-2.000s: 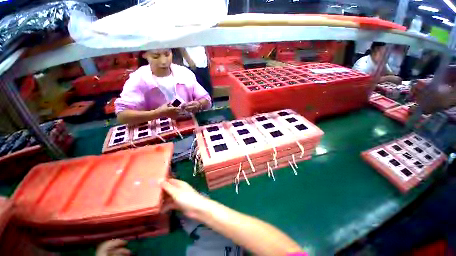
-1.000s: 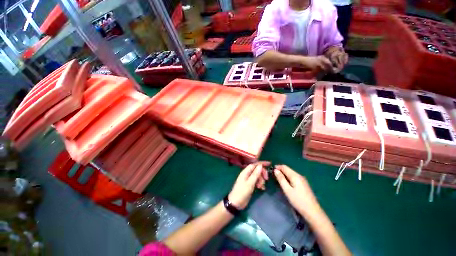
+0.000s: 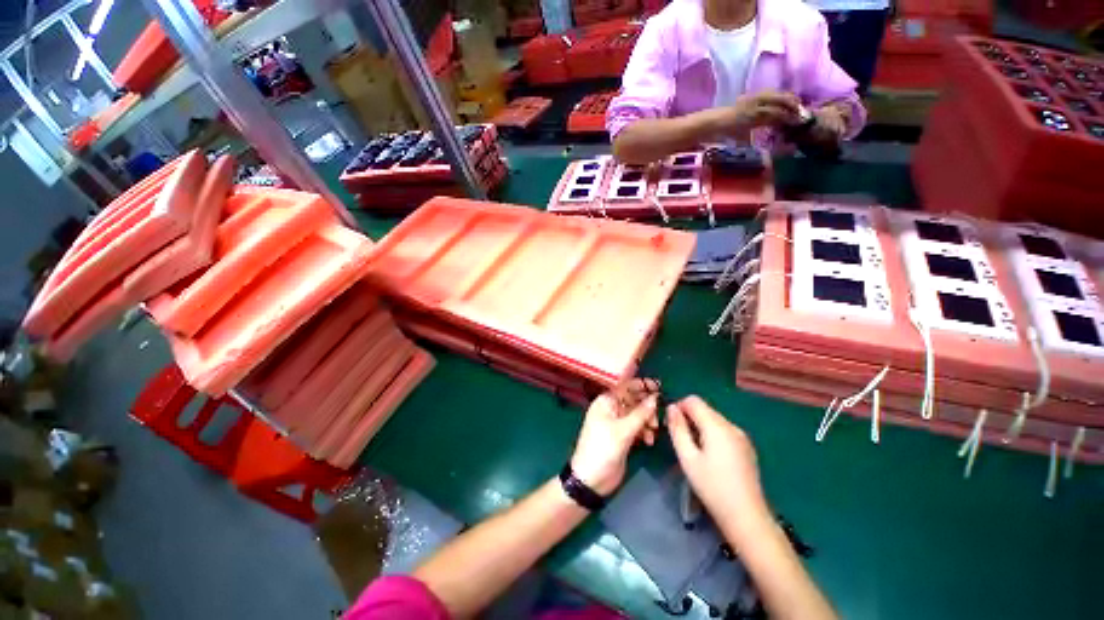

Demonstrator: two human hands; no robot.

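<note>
My left hand, with a dark band at the wrist, pinches a thin black drawcord. My right hand is just right of it, fingertips pinched at the same dark cord. The cord is small and partly hidden by fingers. Flat grey drawstring pouches with black cord ends lie on the green bench below my hands, partly under my right forearm. A stack of salmon trays with an empty channelled top tray is beyond my left hand. White devices with dark screens fill the tray stack at right.
Several salmon trays lean at left above a red plastic stool. Opposite, a person in a pink shirt works over a tray of devices. A deep-red grid block is at upper right. White straps hang off the device trays.
The view swung left from the wider bench. My right hand left the empty tray's edge, and both hands came together at the cord. Since one second ago, the fingers have shifted only slightly.
</note>
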